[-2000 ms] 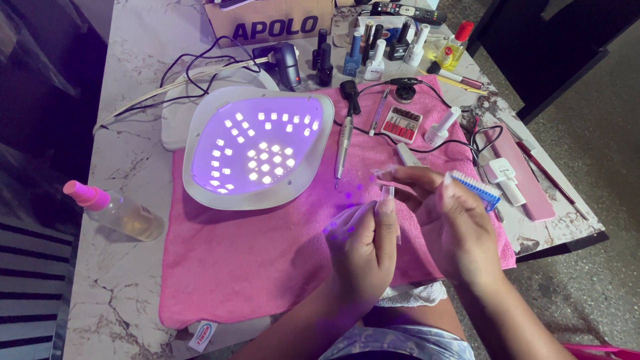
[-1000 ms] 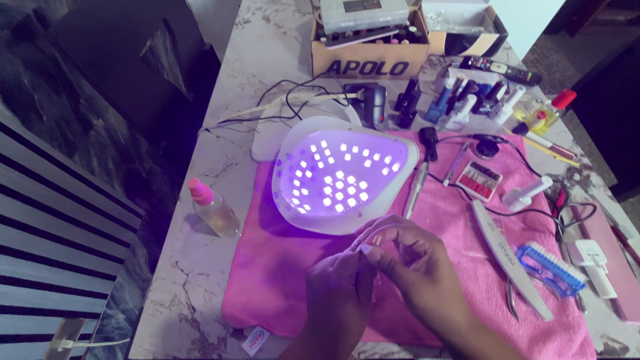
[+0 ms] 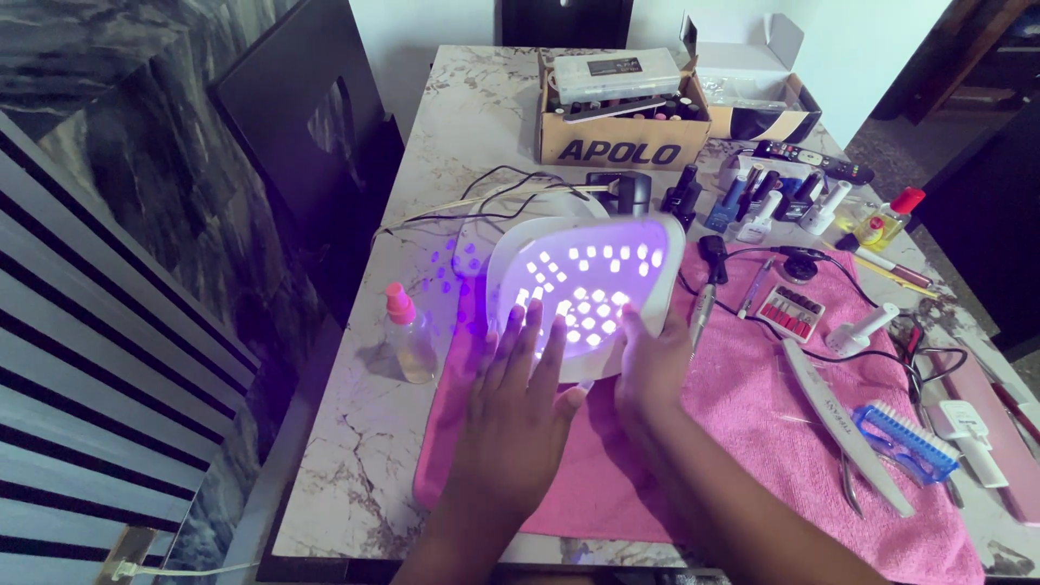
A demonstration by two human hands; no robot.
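A lit white nail-curing lamp [image 3: 520,244] shows its glowing underside, tilted up above the pink towel [image 3: 601,487]. My right hand [image 3: 654,366] grips the lamp's lower right edge, with the thumb on the lit face. Spread flat, palm down, my left hand [image 3: 520,390] has its fingertips in front of the lamp's lower left part and holds nothing. Whether those fingertips touch the lamp, I cannot tell. Left of that hand stands a spray bottle with a pink cap [image 3: 410,341]. An electric nail drill handpiece [image 3: 701,317] lies just right of the lamp.
On the right lie a nail file [image 3: 845,431], a blue nail brush [image 3: 914,439], a drill bit case [image 3: 790,313] and a white polish bottle [image 3: 861,329]. Several polish bottles [image 3: 760,215], a cardboard box [image 3: 621,142] and a remote control [image 3: 816,161] are farther back. Cables [image 3: 496,195] run behind the lamp.
My hands, together over the towel one second ago, are now apart at the lamp, which has been tilted up. The blue brush, in my right hand two seconds ago, lies on the towel.
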